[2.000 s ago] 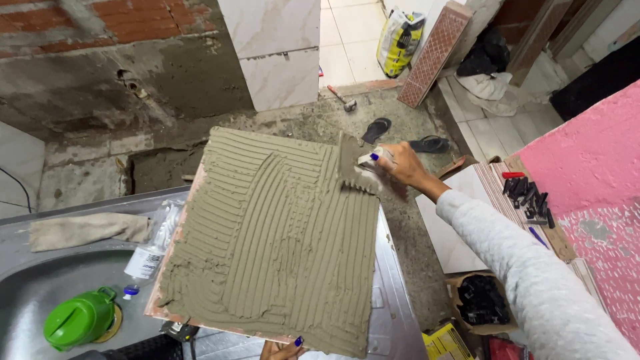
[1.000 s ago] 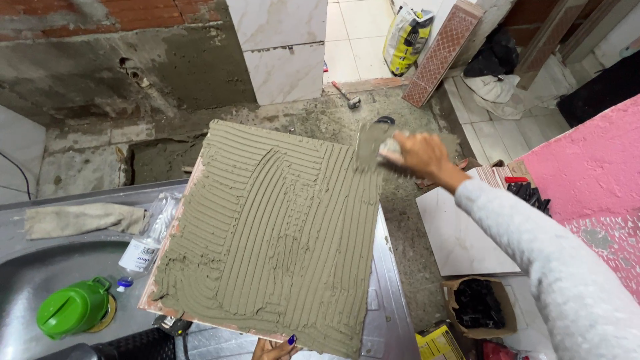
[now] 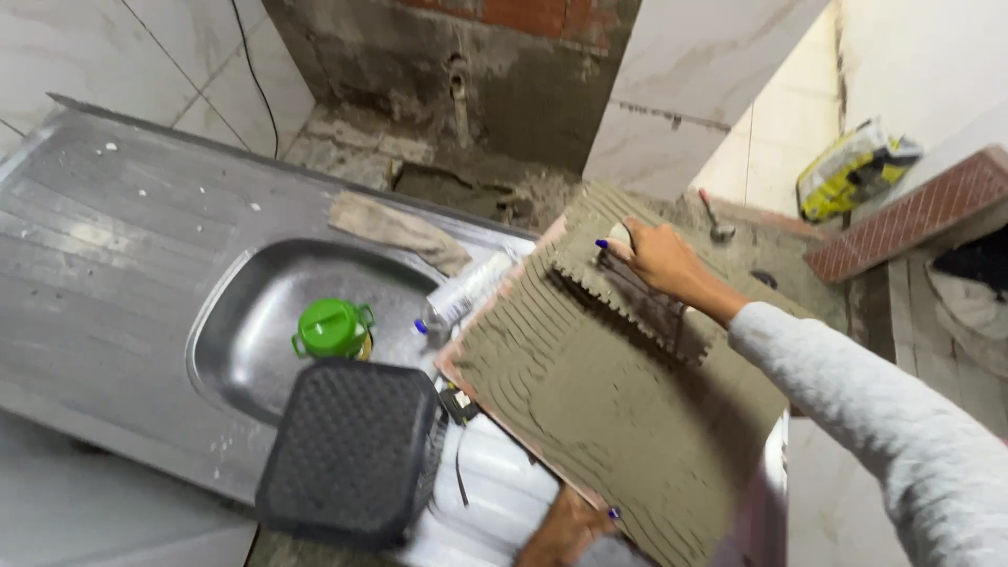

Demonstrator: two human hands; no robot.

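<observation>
My right hand point(image 3: 665, 256), in a light grey sleeve, grips the handle of a notched trowel point(image 3: 622, 303), whose toothed edge lies over the mortar. Grey mortar point(image 3: 606, 394) covers the back of a large tile point(image 3: 465, 378); ridges run along its left side, while the middle is smoothed flat. At the tile's lower edge my left hand point(image 3: 571, 524) holds it, thumb on the rim and the other fingers hidden below. The tile rests over the stainless steel sink counter point(image 3: 118, 276). A tape measure point(image 3: 458, 403) lies by the tile's left edge.
In the sink basin point(image 3: 260, 315) stands a green-lidded container point(image 3: 331, 327). Beside it are a dark textured case point(image 3: 350, 453), a cloth point(image 3: 398, 232) and a plastic bottle point(image 3: 465, 295). A hammer point(image 3: 715, 216), a sandal point(image 3: 764, 277) and a yellow bag point(image 3: 854, 173) are on the floor beyond.
My right hand has brought the trowel from the tile's far right edge back onto the mortar. Ridges in the middle have been flattened. The view has swung left. My left hand still holds the lower edge.
</observation>
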